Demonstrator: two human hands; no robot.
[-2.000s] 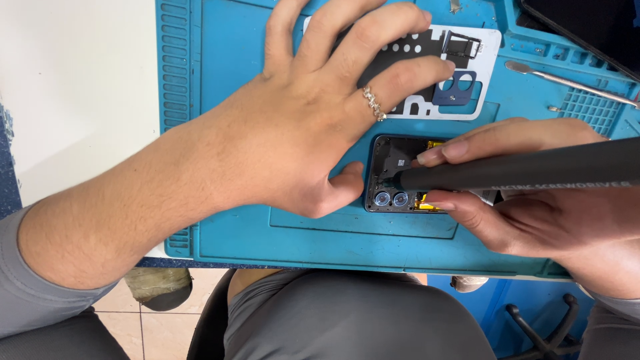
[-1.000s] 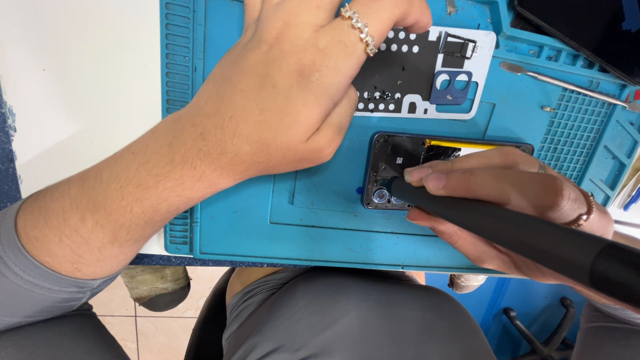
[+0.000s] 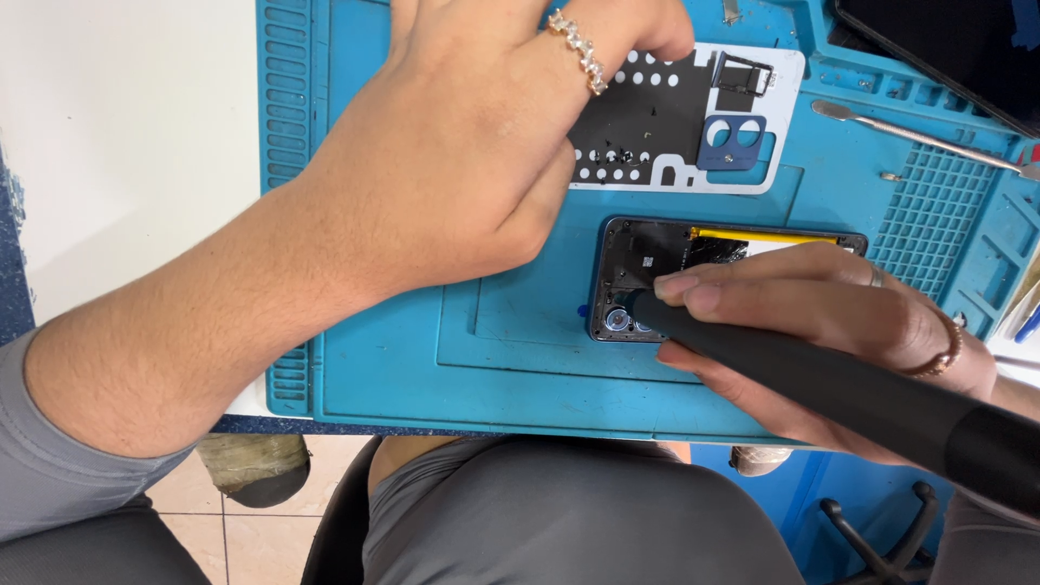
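An opened smartphone [image 3: 650, 244] lies on the teal silicone repair mat [image 3: 390, 357], its inner cover, camera lenses and a yellow strip showing. My right hand [image 3: 821, 317] grips a thick black electric screwdriver [image 3: 796, 366], whose front end is over the phone near the lenses; its tip is hidden. My left hand [image 3: 479, 122], with a ring, reaches over the phone's back panel [image 3: 650, 122]. Its thumb and fingertips are partly hidden or out of frame, so whether it holds anything does not show. On the panel lie a blue camera lens cover [image 3: 731, 140], a small black frame [image 3: 741, 75] and tiny dark screws [image 3: 621, 154].
A metal spudger [image 3: 918, 134] rests at the mat's upper right, with a small metal piece [image 3: 890, 176] below it. A dark-screened device [image 3: 959, 49] overlaps the top right corner. The mat's slotted rim [image 3: 286, 162] is at left, beside the white tabletop [image 3: 130, 162].
My left hand has moved up, away from the phone, to the back panel. The screwdriver in my right hand has tilted, its rear end now lower, and more of the phone shows.
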